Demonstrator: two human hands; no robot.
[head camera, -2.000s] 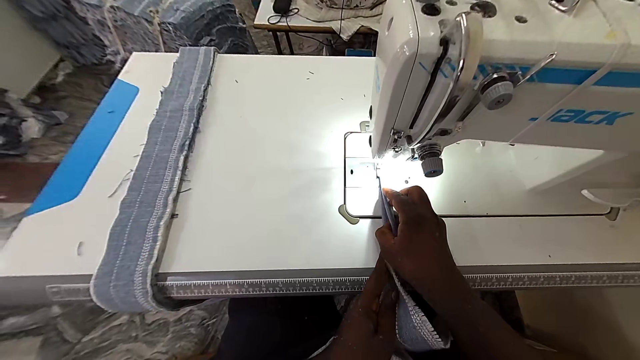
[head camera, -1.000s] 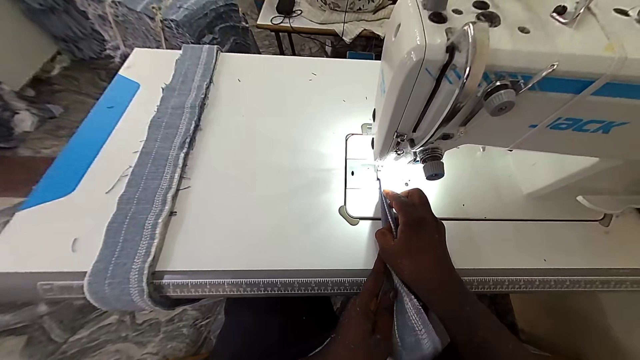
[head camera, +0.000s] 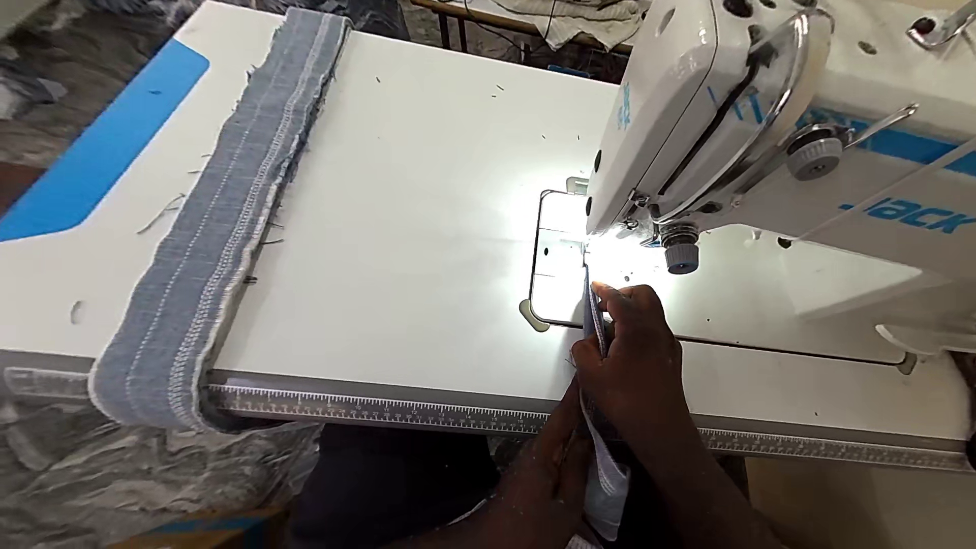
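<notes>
A narrow folded strip of blue-grey denim (head camera: 608, 473) runs from below the table's front edge up to the needle area of a white Jack sewing machine (head camera: 770, 152). My right hand (head camera: 633, 351) pinches it just in front of the presser foot, which is partly lost in the lamp's glare. Lower down, at the table edge, my left hand (head camera: 568, 435) is around the same strip, its fingers partly hidden by the cloth and my right hand. Another stitched denim band (head camera: 221, 221) with frayed edges lies across the table at the left, its near end folded over the front edge.
A measuring scale (head camera: 381, 408) lines the front edge of the white table (head camera: 412, 229). Short thread scraps lie on the tabletop. Crumpled fabric (head camera: 84, 473) is heaped below at the left, and another table with cloth (head camera: 579, 19) stands behind the machine.
The lower part of the held strip hangs differently below the table edge. Both hands stay at nearly the same place by the machine, and the band at the left has not moved.
</notes>
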